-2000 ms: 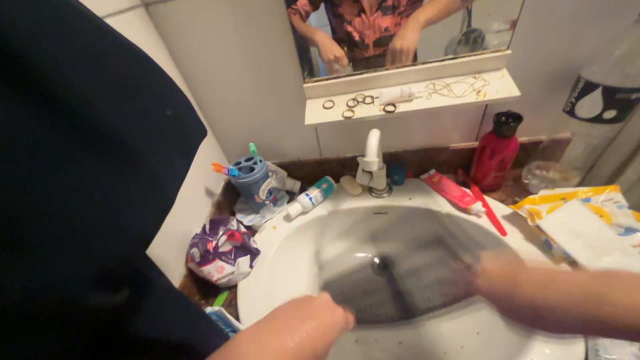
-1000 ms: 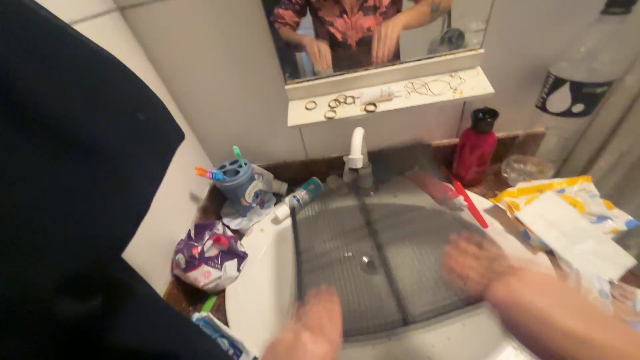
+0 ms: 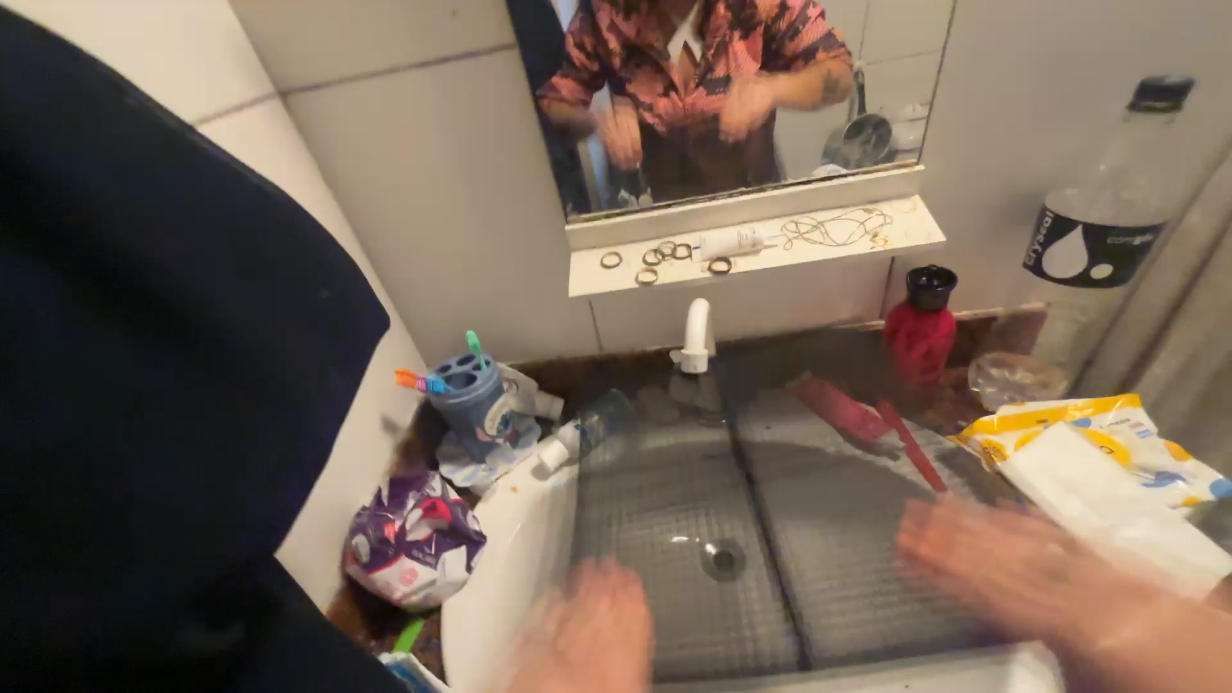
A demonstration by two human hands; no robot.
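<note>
A see-through dark mesh panel (image 3: 664, 500) with a black rib down its middle spans the white washbasin (image 3: 496, 577); the drain and faucet (image 3: 698, 337) show through or above it. My left hand (image 3: 592, 630), blurred, is by the panel's lower left edge. At its right side is my right hand (image 3: 991, 558), also blurred, with the fingers pointing inward. Whether either hand grips the panel cannot be made out. A red toothbrush or similar handle (image 3: 912, 448) and a red tube (image 3: 837, 409) are seen through the mesh.
A blue toothbrush holder (image 3: 472, 404), a white-capped tube (image 3: 568, 443) and a purple package (image 3: 416, 539) stand left. On the right are a red bottle (image 3: 919, 337), a wipes pack (image 3: 1145, 452) and a large clear bottle (image 3: 1097, 231). Rings and a necklace lie on the mirror shelf (image 3: 760, 255).
The mesh panel, low in the basin two seconds ago, now shows over the faucet base and the basin's back rim. Both hands have moved and remain blurred.
</note>
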